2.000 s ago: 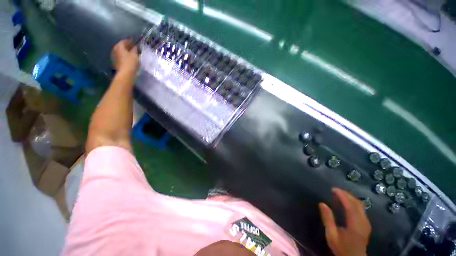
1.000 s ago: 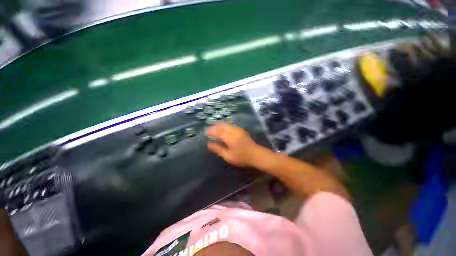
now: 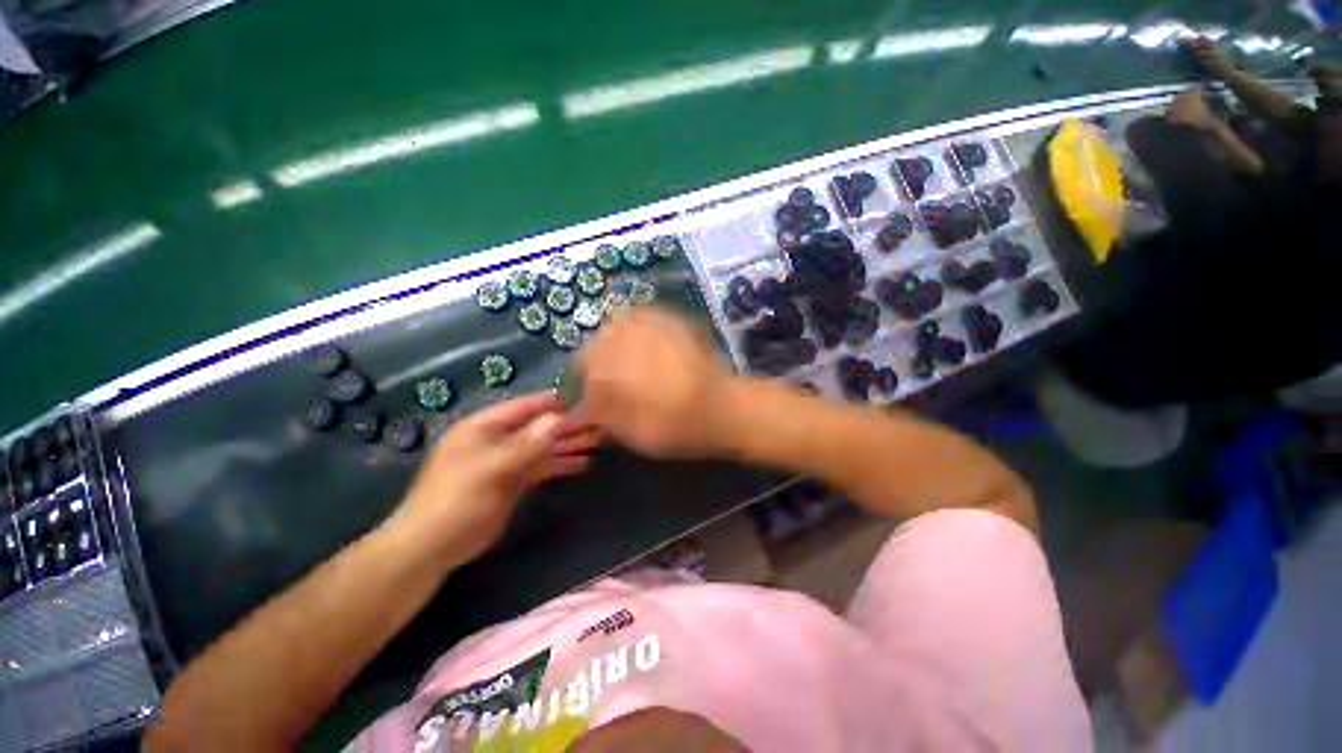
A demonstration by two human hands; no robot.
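My left hand and my right hand meet over the black work mat, fingertips close together. The right hand is blurred. Whether a part is between the fingers cannot be told. Greenish-silver board-fitted halves cluster at the mat's upper right, just beyond the right hand. Two more, one of them a board-fitted half, lie apart to the left of the cluster. Several dark round units lie loose at the mat's upper left, beyond the left hand.
The right clear tray holds jumbled black shell parts. The left clear tray holds dark rounds in its far half. The green belt runs beyond the pale edge. A yellow item and a person in dark clothing are at right.
The view has swung to the right from the left tray. My left hand has come from that tray to the mat and now meets my right hand.
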